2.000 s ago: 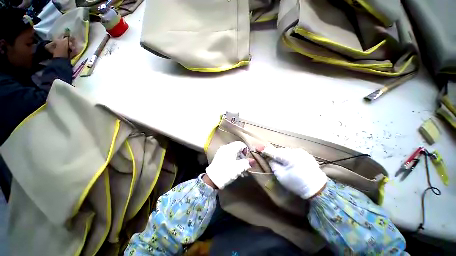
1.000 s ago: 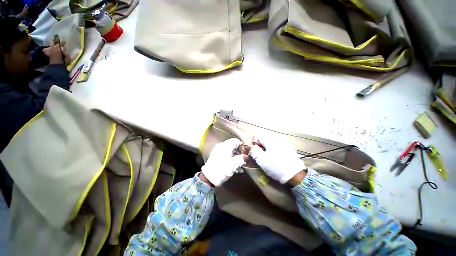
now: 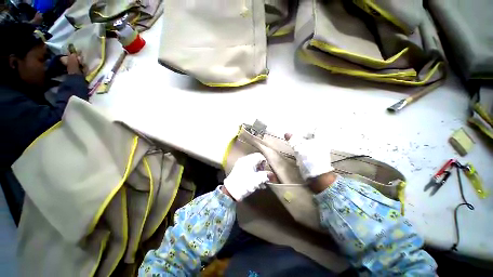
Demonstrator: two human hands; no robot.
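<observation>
A beige bag body with yellow edge piping lies over the table edge and my lap, its mouth facing up. My left hand, in a white knit glove with bare fingertips, grips the near rim of the mouth. My right hand, gloved the same way and slightly blurred, is above the far rim with its fingers apart; whether it touches the cloth is unclear. A small metal piece shows at the bag's left end. A thin dark cord lies across the mouth at the right.
Red-handled snips, a yellow tool, dark cord and a tan block lie at the right. A flat brush lies behind. Bag bodies stand at the back; a pile hangs at the left. A person works far left.
My right hand has moved away from my left hand, up to the far rim of the bag mouth. My left hand stays at the near rim. The view has shifted slightly.
</observation>
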